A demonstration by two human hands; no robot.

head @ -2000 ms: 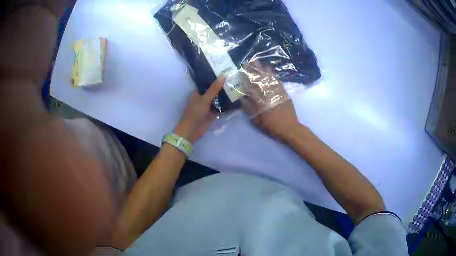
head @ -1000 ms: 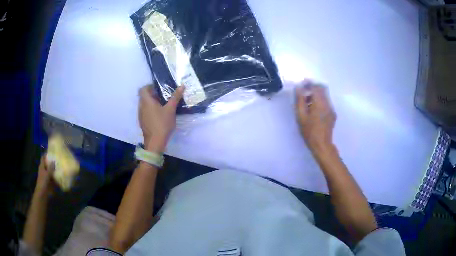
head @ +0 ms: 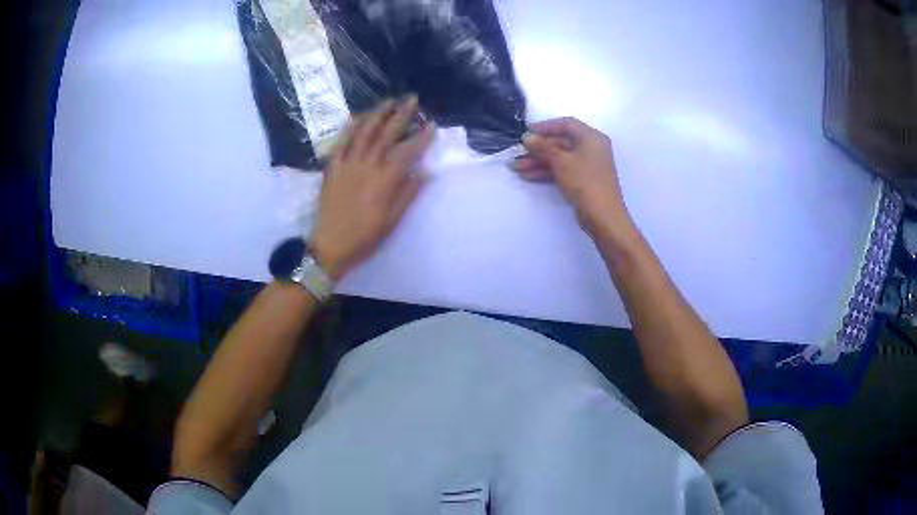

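Observation:
A dark folded garment (head: 432,75) lies in a shiny clear polybag (head: 452,149) on the white table, cut off by the top edge. A long pale hang tag (head: 305,65) shows through the film along its left side. My left hand (head: 367,191) lies on the bag's near edge, over the lower end of the tag, fingers slightly spread and blurred. My right hand (head: 578,166) pinches the film at the bag's near right corner between thumb and fingers.
Sheets of round purple stickers (head: 867,272) hang at the table's right edge. A brown cardboard box (head: 873,91) stands at the upper right. Blue crates (head: 131,292) are below the left table edge. Part of another person (head: 96,483) shows dimly at the lower left.
The bagged garment sits further up and left in view. My left hand has moved from gripping its corner onto its near edge. My right hand has come in and taken the right corner.

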